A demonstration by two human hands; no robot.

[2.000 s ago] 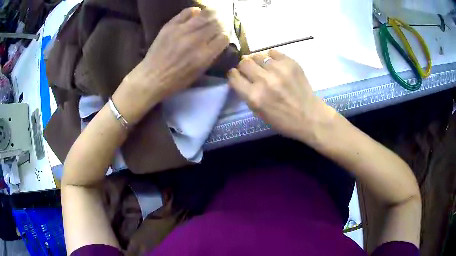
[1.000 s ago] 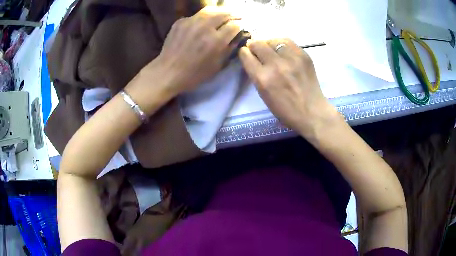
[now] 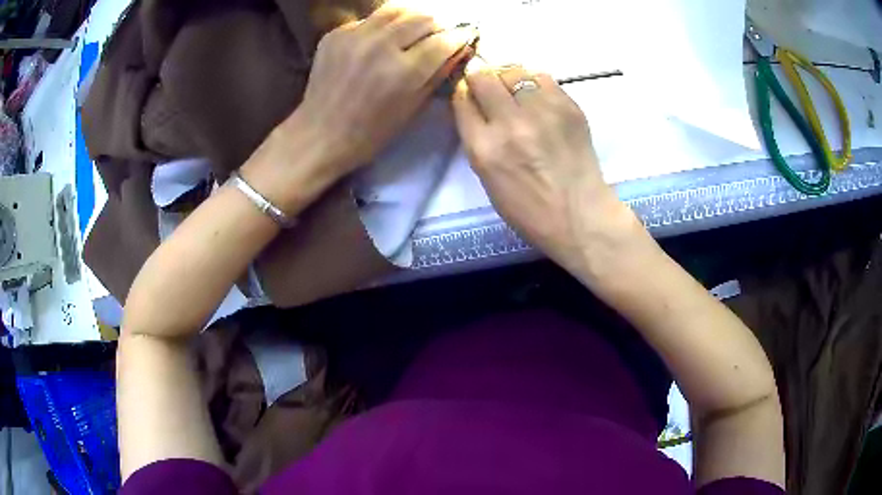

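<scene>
The brown garment fabric (image 3: 222, 87) lies in large folds on the left of the white tabletop and hangs over its front edge. Its white lining (image 3: 398, 198) shows below my left wrist. My left hand (image 3: 372, 82), with a bracelet at the wrist, pinches a small dark part (image 3: 458, 68) of the fabric under the bright lamp. My right hand (image 3: 527, 135), wearing a ring, meets it there with its fingertips on the same part. The fingertips are partly washed out by glare. The needle and presser foot cannot be made out.
Scissors with green and yellow handles (image 3: 795, 126) lie at the right. A white sheet (image 3: 667, 77) lies beside them. A measuring scale (image 3: 667, 211) runs along the table's front edge. A blue bag (image 3: 73, 430) and part of another machine (image 3: 27, 232) are at left. More brown pieces (image 3: 832, 358) hang at right.
Both hands have moved slightly up, keeping their hold on the small dark part. The white lining below my left wrist has shifted up and shows less than two seconds ago.
</scene>
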